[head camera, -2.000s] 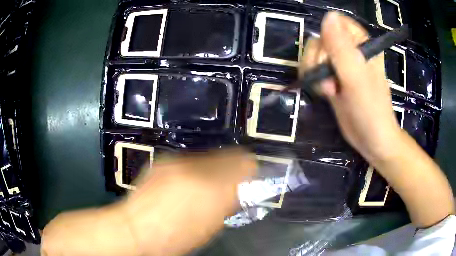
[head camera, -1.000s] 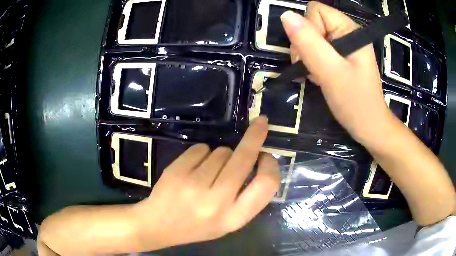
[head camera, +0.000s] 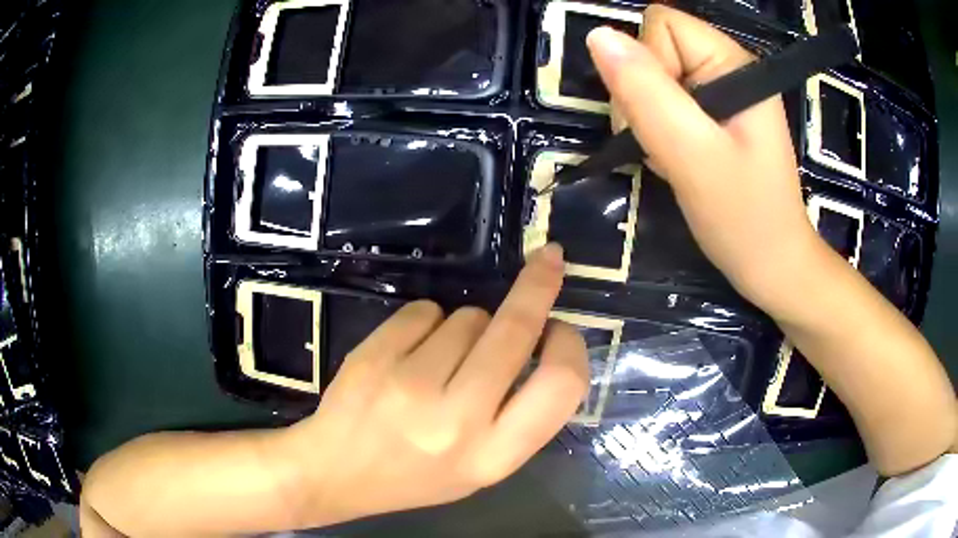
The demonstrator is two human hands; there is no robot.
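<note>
A pale frame point(head camera: 628, 226) lies in a pocket of the shiny black tray point(head camera: 509, 210). My right hand point(head camera: 714, 147) holds black tweezers point(head camera: 772, 79), their fine tip at the frame's left bar. My left hand point(head camera: 452, 399) has its index fingertip on the frame's lower left corner. A clear carrier sheet point(head camera: 683, 431) with rows of small strips lies over the tray's lower part, at my left hand's curled fingers; whether they hold it I cannot tell. Any strip at the tweezer tip is too small to tell.
Other pale frames point(head camera: 245, 194) sit in the tray's pockets on both sides. The tray lies on a dark green surface point(head camera: 137, 242). Another loaded black tray point(head camera: 23, 420) is at the far left edge. A pale sleeve point(head camera: 919, 504) shows at lower right.
Since two seconds ago, the tweezer tip has come down to the frame's left bar, my left index finger has reached its corner, and the carrier sheet lies spread. Over the last second almost nothing moved.
</note>
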